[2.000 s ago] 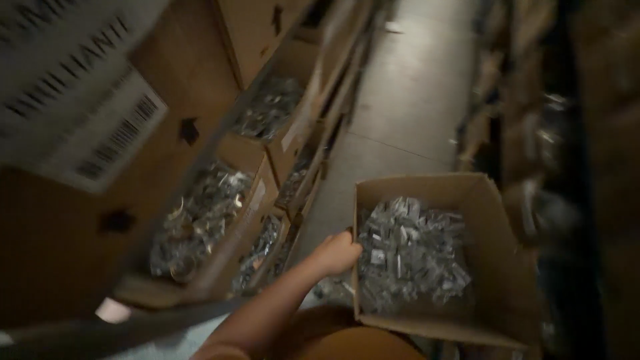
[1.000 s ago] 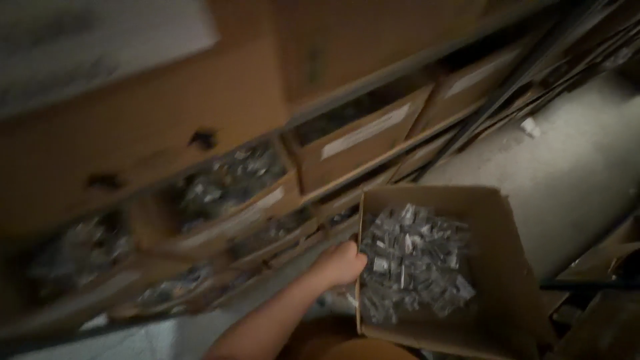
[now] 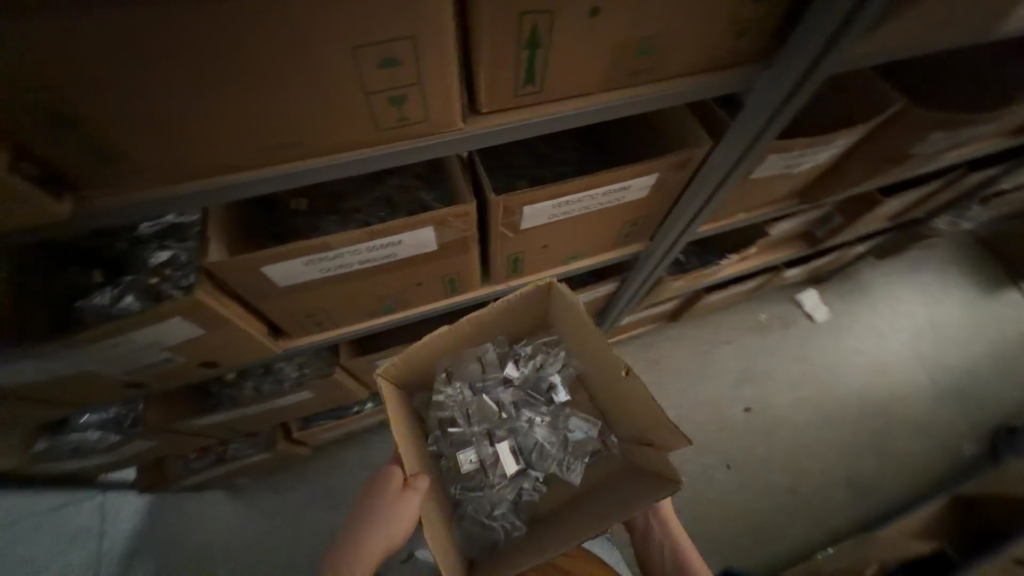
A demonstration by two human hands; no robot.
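An open cardboard box point(image 3: 612, 364) is tilted low in front of me, with many small clear plastic bags point(image 3: 512, 424) heaped inside. Some of the bags show white slips; their contents are too small to tell. My left hand point(image 3: 392, 500) grips the box's left wall, its thumb near the rim. At the lower right, my right hand point(image 3: 652, 520) is against the box's near right side, its fingers mostly hidden beneath and behind the cardboard.
Ahead stands metal shelving point(image 3: 720, 168) filled with labelled cardboard boxes, among them an open labelled box point(image 3: 360, 276) and another beside it point(image 3: 584, 216). A white scrap point(image 3: 814, 306) lies on the concrete floor point(image 3: 768, 400). More boxes edge the lower right.
The view has swung round to face the shelving. My right hand now shows at the box's near right side. The box, still held by my left hand, has turned.
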